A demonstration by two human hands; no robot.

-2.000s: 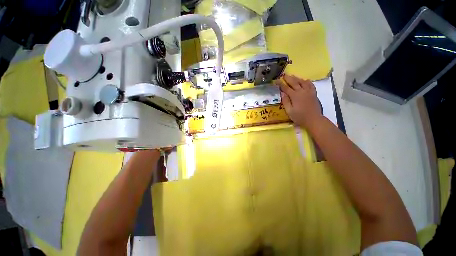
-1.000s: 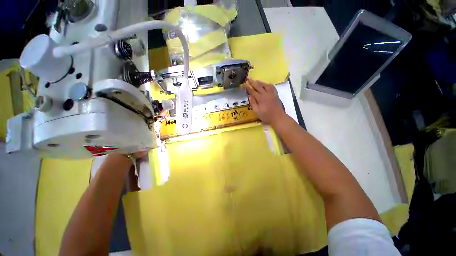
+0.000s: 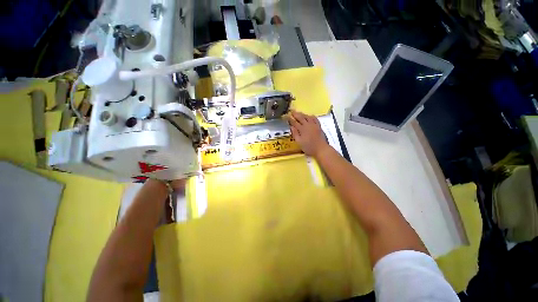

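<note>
A large yellow garment panel (image 3: 271, 230) lies flat in front of me, its top edge along the clamp bar. The clamp bar (image 3: 253, 153) is a yellow strip with black handwriting. My right hand (image 3: 308, 134) rests at the bar's right end, fingertips near the silver clamp mechanism (image 3: 274, 107). Whether it grips anything is unclear. My left forearm reaches under the machine head (image 3: 127, 147); only a small part of my left hand (image 3: 176, 183) shows below the head, and its fingers are hidden. A white air tube (image 3: 231, 88) curves down over the bar.
A dark-screened tablet (image 3: 401, 88) stands at the right on the white table (image 3: 407, 177). Stacked yellow panels (image 3: 85, 230) and a grey sheet (image 3: 26, 230) lie at left. Yellow pieces in clear plastic (image 3: 242, 65) lie behind the clamp. Yellow cloth hangs at the right table edge (image 3: 466, 227).
The camera view has shifted, so the machine and tablet sit differently in the picture. My hands, the panel and the clamp bar keep about the same places relative to one another.
</note>
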